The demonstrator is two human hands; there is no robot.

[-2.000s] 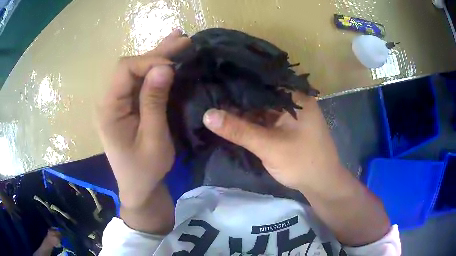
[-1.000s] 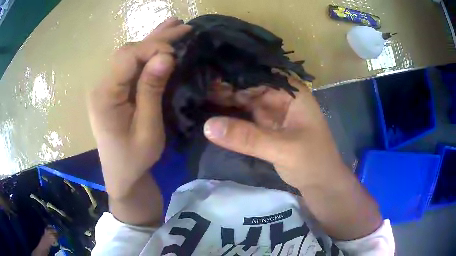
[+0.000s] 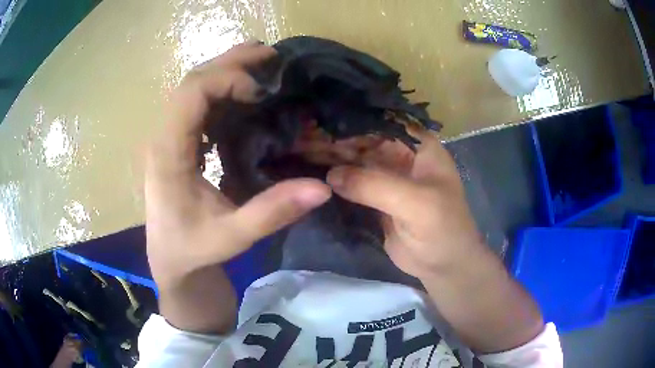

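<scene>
A black feathered body with a ragged, jagged right edge is held between both hands above the lap, over the table's near edge. My left hand curls around its left side, fingers at the top and thumb reaching in to the lower middle. My right hand holds it from the right and below, its thumb tip close to the left thumb tip. The fingers behind the piece are partly hidden. A white squeeze bottle with a dark nozzle lies on the table at right, beside a small blue-and-yellow packet.
The tan, shiny table curves across the view. A blue crate with black pieces and cream legs is at lower left, near another person's hand. Blue trays lie on the floor at right.
My left thumb has moved down and right from the piece's left side to near my right thumb tip. The left fingers have bent over the top. The piece stays held.
</scene>
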